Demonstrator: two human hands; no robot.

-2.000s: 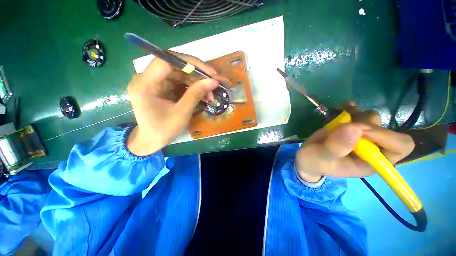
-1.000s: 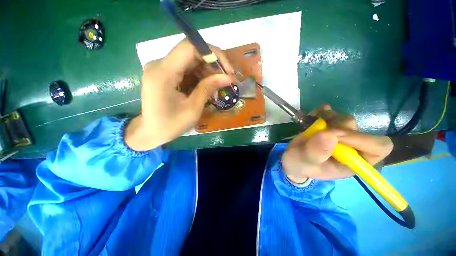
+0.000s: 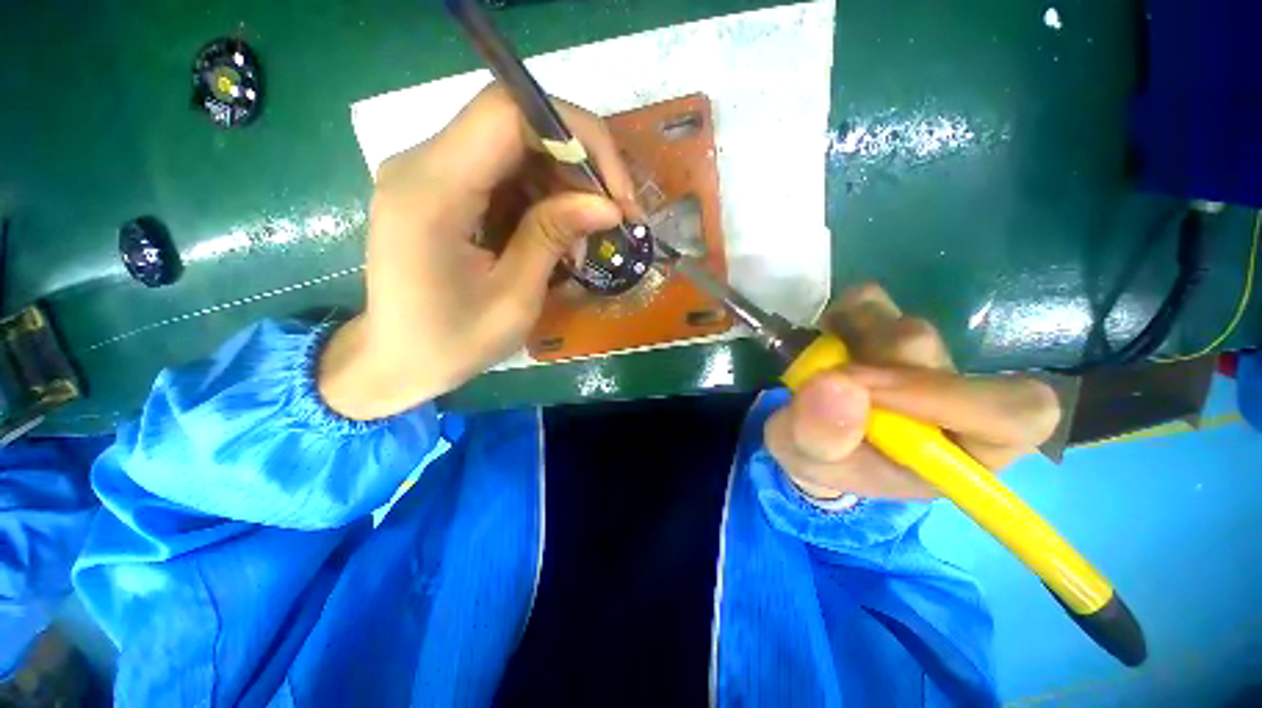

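Observation:
The orange-brown soldering fixture (image 3: 637, 321) lies on the white backing sheet (image 3: 778, 125). A round black PCB (image 3: 616, 263) with pale pads sits at the fixture's centre. My left hand (image 3: 464, 242) holds the dark tweezers (image 3: 515, 80) like a pen, fingers over the fixture's left part, tweezer tips at the PCB's upper edge. My right hand (image 3: 907, 401) grips the yellow handle of the soldering iron (image 3: 990, 505). The iron's metal tip points up-left and reaches the PCB's right edge; whether it touches cannot be told. My left fingers hide part of the PCB's left side.
Two loose round PCBs lie on the green bench (image 3: 955, 249) at the left, an upper one (image 3: 227, 83) and a lower one (image 3: 148, 250). A thin silvery line (image 3: 222, 307) crosses the bench left of the sheet. A blue box (image 3: 1211, 104) and cables stand far right.
The soldering iron has moved left from beyond the sheet until its tip is at the PCB. My left hand stays over the fixture with the tweezers. The view has shifted slightly.

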